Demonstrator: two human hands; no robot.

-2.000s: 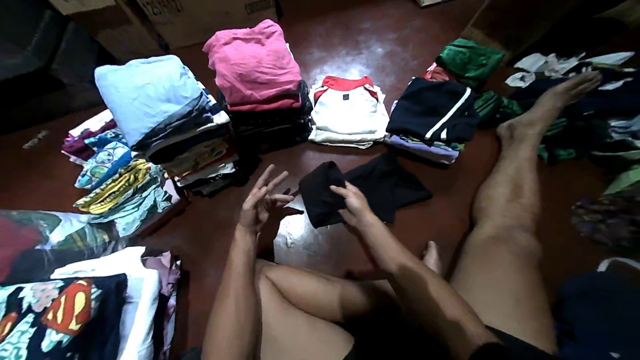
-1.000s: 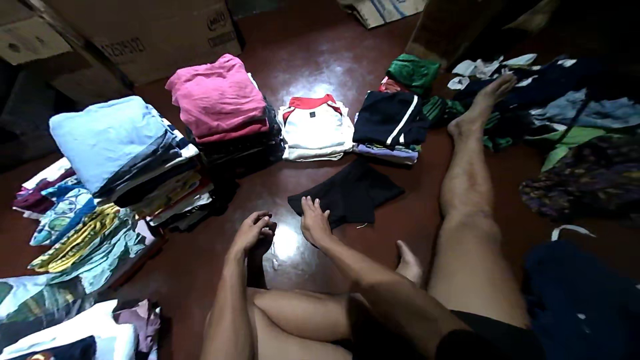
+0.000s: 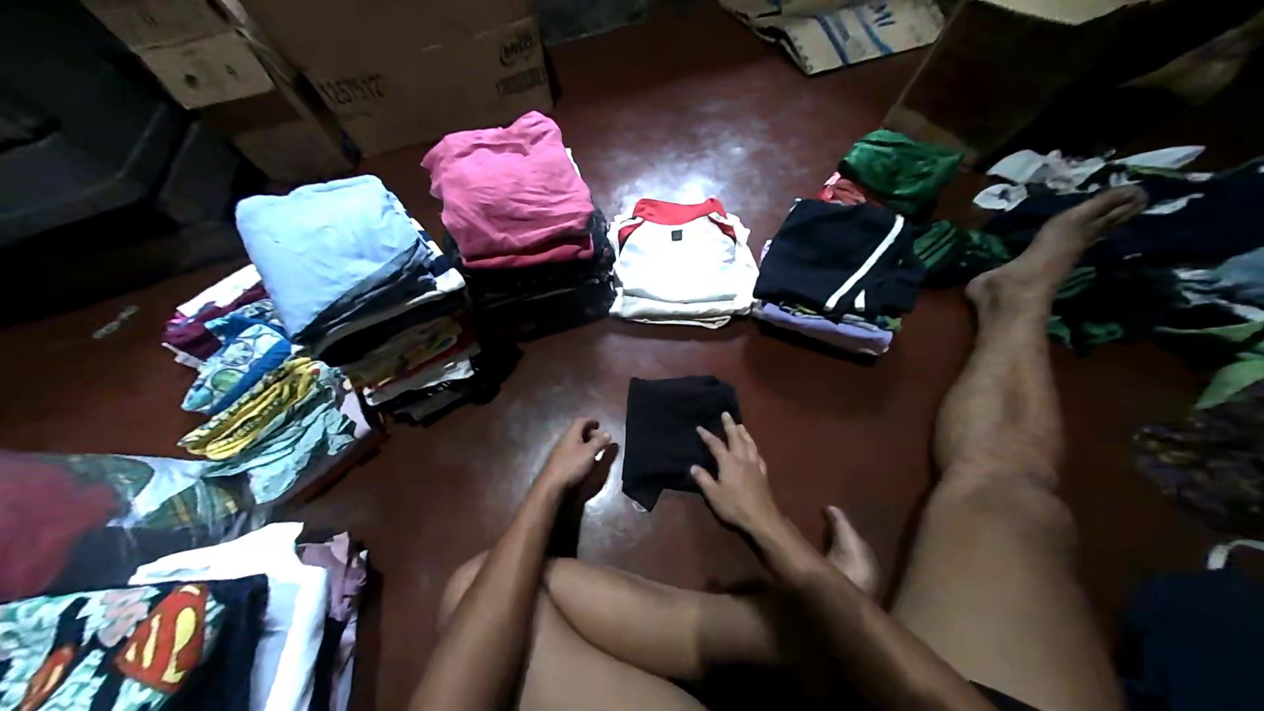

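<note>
A black folded garment (image 3: 676, 434) lies on the dark red floor in front of me, a compact, roughly square bundle. My right hand (image 3: 736, 474) rests on its right edge with the fingers spread. Just left of the garment is my left hand (image 3: 578, 454), fingers a little curled, holding nothing that I can see. Beyond the garment stand a stack with a white and red shirt (image 3: 683, 252) on top and a stack topped by black cloth with a white stripe (image 3: 839, 257).
Further left are stacks topped by pink cloth (image 3: 513, 193) and light blue cloth (image 3: 326, 242). Folded clothes (image 3: 286, 592) fill the lower left. Loose clothes (image 3: 1165, 227) lie around my outstretched foot on the right. Cardboard boxes (image 3: 425, 79) stand at the back.
The black garment was spread wider to the right in the earlier frames and is now a smaller, squarer bundle. My right hand has moved from its left part to its right edge.
</note>
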